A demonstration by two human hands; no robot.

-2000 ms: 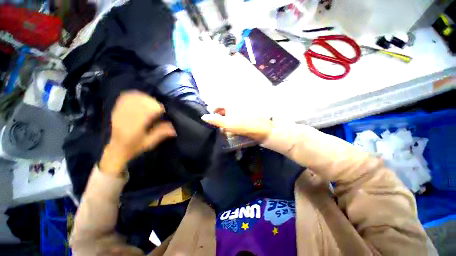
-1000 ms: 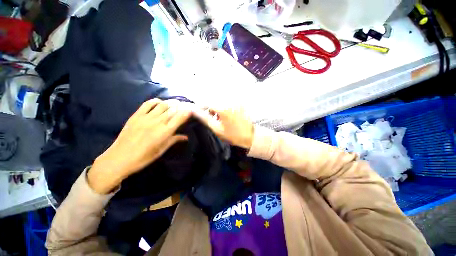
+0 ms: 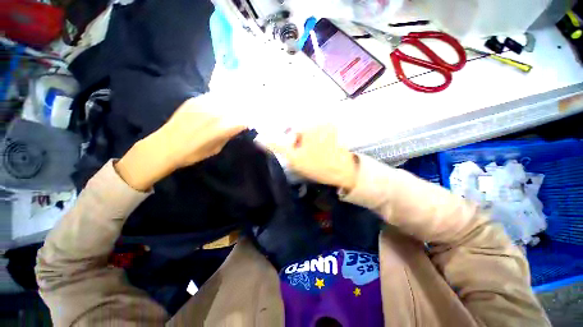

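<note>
A large heap of dark garment cloth lies over the left of the white table and down onto my lap. My left hand lies on the upper edge of the cloth, its fingers reaching toward my right hand and lost in glare. My right hand is closed at the right edge of the cloth, near the table's front edge. The fingertips of both hands are close together. Glare and blur hide what is between them; whether thread snips are in my right hand cannot be told.
A smartphone with lit screen, red-handled shears and a yellow-handled thin tool lie on the white table. A blue crate with white scraps stands below right. A grey motor-like housing is at left.
My left hand first came down from above the cloth toward my right hand, then stretched further along its upper edge. The phone screen has changed to a lighter pink. The view has shifted slightly.
</note>
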